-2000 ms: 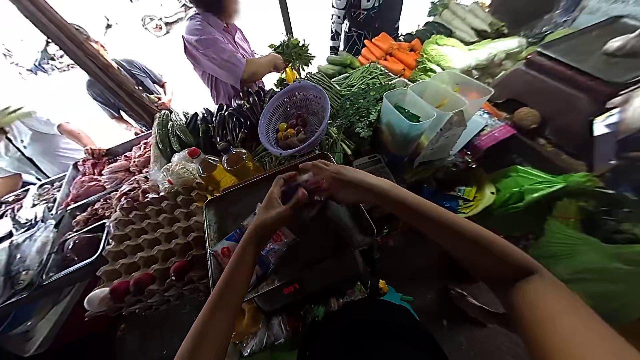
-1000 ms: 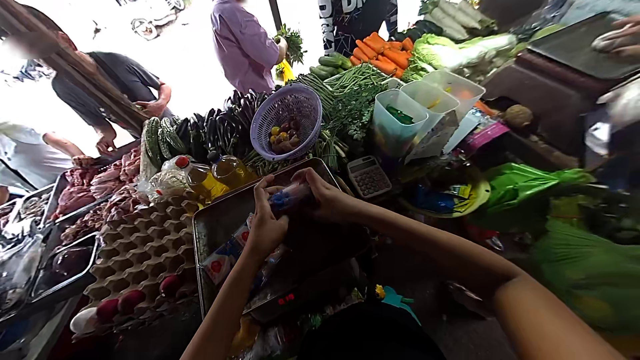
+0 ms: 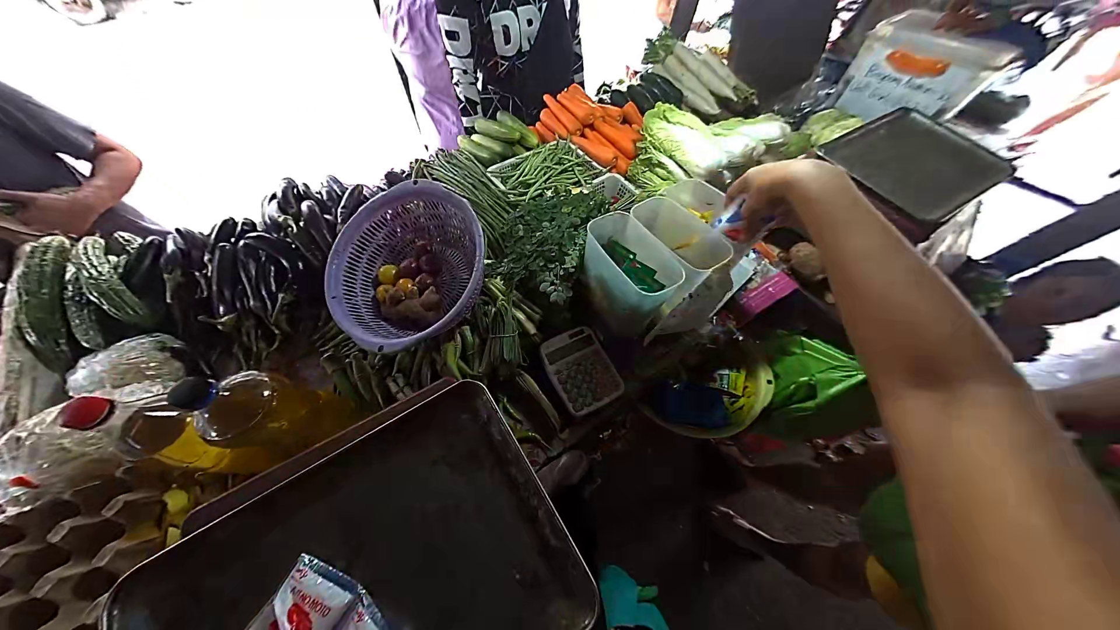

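Note:
My right hand (image 3: 768, 197) reaches over the rearmost of several white plastic containers (image 3: 632, 299), its fingers closed on a small packet (image 3: 729, 219) with white, blue and red on it. The front container holds green packets (image 3: 636, 268), and yellow items show in those behind. My left hand is outside the view. At the bottom lies a dark metal tray (image 3: 376, 516) with printed seasoning sachets (image 3: 313, 597) at its near edge. A grey calculator (image 3: 581, 371) rests between the tray and the containers.
A purple plastic basket (image 3: 343, 262) holds small round produce. Around it are eggplants (image 3: 262, 262), bitter gourds (image 3: 92, 276), long beans (image 3: 468, 188), carrots (image 3: 591, 127) and cabbage (image 3: 687, 140). Oil bottles (image 3: 254, 420) and an egg carton (image 3: 61, 542) stand left. Other people stand beyond the stall.
My hands were together over the tray, handling a small plastic item. Now my right hand is at the white containers, and my left hand has left the view. The view has swung to the right.

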